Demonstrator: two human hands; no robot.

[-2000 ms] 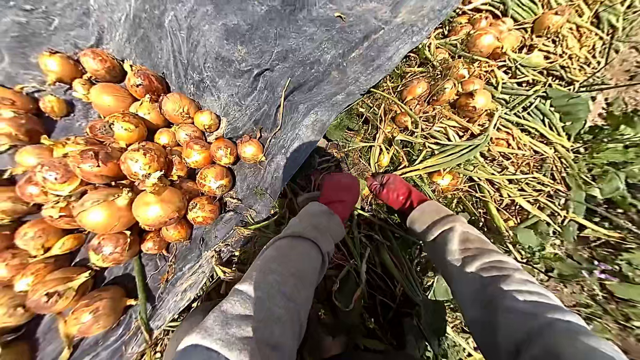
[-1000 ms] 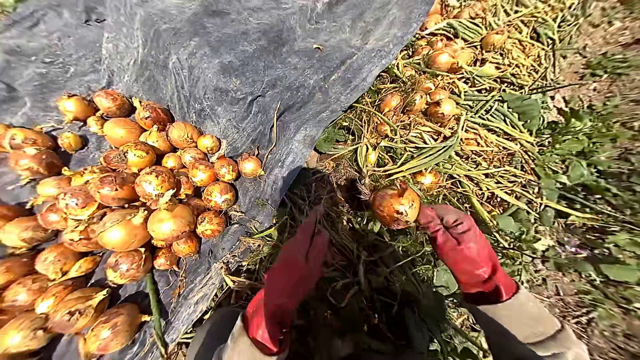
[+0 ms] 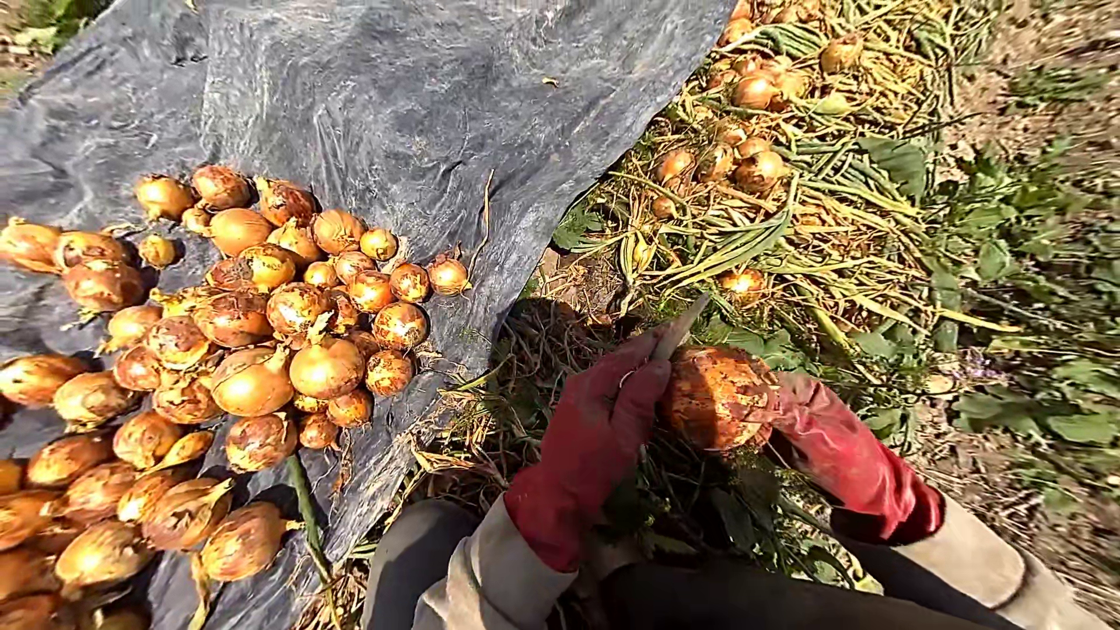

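Observation:
In a red rubber glove, my left hand (image 3: 595,429) is closed around a knife, whose pale blade (image 3: 680,328) points up and to the right from the fist. Right beside it is a large brown onion (image 3: 719,398) with papery, dirt-marked skin. My right hand (image 3: 840,446), gloved in red too, grips the onion at its right end. The blade lies close to the onion's upper left side; whether they touch cannot be told. The knife's handle is hidden in the left glove.
A grey plastic sheet (image 3: 420,96) spreads on the left, bearing a large heap of onions (image 3: 254,381). At upper right, more onions (image 3: 759,171) lie among yellow-green onion tops (image 3: 840,236). Leafy weeds (image 3: 1006,254) grow at the right. My knees show at the bottom.
Two seconds ago both gloves were among the tops. One second ago the right hand held the onion apart from the left; now the onion and the left hand are close together.

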